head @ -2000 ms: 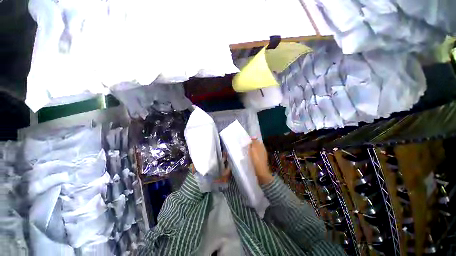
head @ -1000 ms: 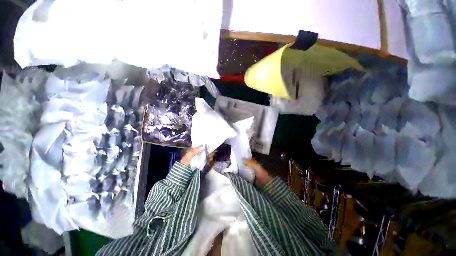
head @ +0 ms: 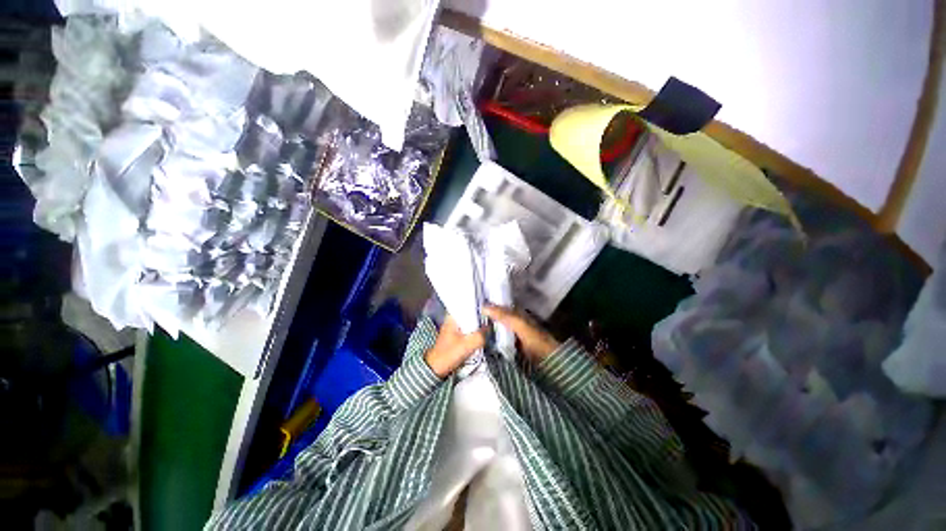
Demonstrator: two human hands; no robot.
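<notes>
A white wrapping sheet [head: 448,272] stands upright between my hands, its top edges spread apart and a dark gap or fold down its middle. My left hand [head: 452,346] grips its lower left side. My right hand [head: 525,332] grips its lower right side, close to the left hand. What lies inside the sheet is hidden. A white compartment tray [head: 534,233] with recessed slots lies tilted just behind the sheet.
Bagged shiny parts [head: 382,187] fill a shallow box at left of the tray. Wrapped pieces [head: 223,197] lie far left, with more wrapped mounds [head: 809,353] at right. A yellow sheet [head: 583,140] hangs by a black clip [head: 680,106]. Blue crates [head: 358,363] are low left.
The view has turned, so the bench appears tilted. The two white sheet parts have come together, and my hands have moved closer to each other.
</notes>
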